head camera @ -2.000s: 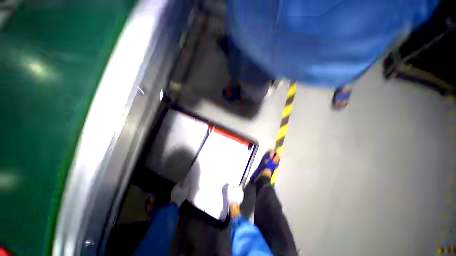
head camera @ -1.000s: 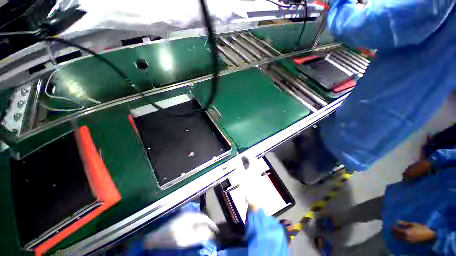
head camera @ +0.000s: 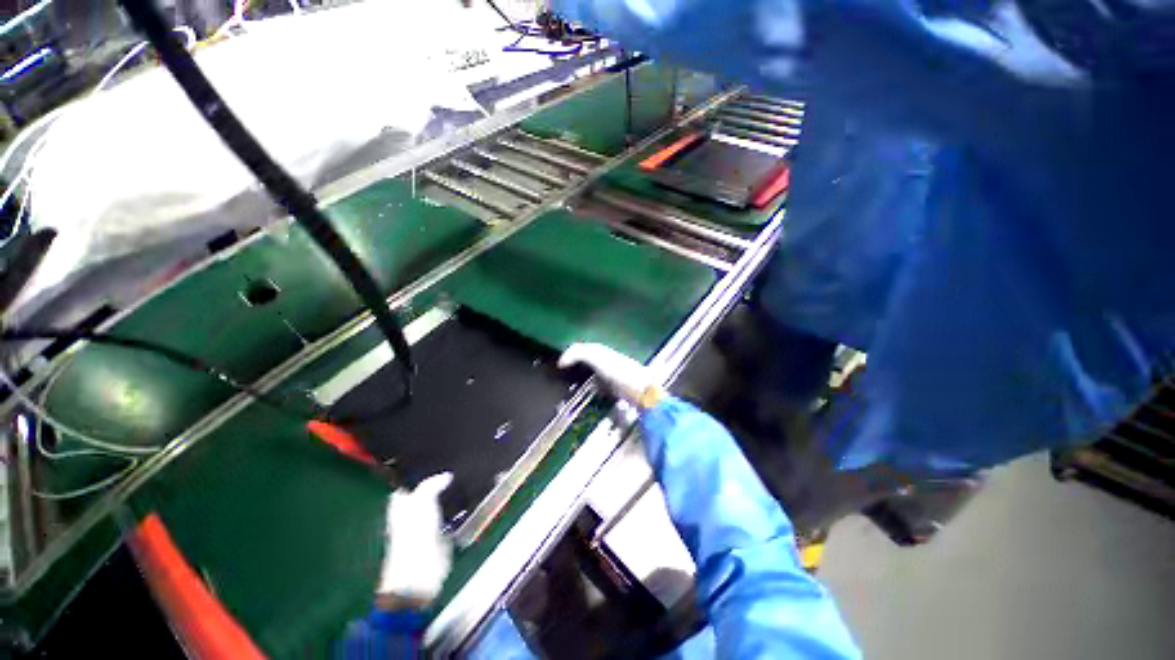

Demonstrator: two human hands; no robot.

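The chassis (head camera: 483, 413), black inside with a silver near edge, lies on the green conveyor line in the middle of the view. My left hand (head camera: 419, 542), in a white glove, is at its near left corner. My right hand (head camera: 608, 368), also gloved, is at its right side, with the fingers over the edge. Both hands appear to hold the chassis edges; the undersides of the fingers are hidden. A red-orange sheet (head camera: 342, 441) shows beside its left edge.
Another red-orange strip (head camera: 193, 593) is at lower left. A second chassis (head camera: 722, 172) lies farther up the line. A black cable (head camera: 277, 181) hangs across the view. A person in a blue smock (head camera: 954, 245) stands at right. A tote with white sheets (head camera: 644, 522) is below the silver rail (head camera: 548, 529).
My hands have come up from the floor tote beside the line to the chassis. The view has turned and shifted along the line. The white sheets remain in the tote.
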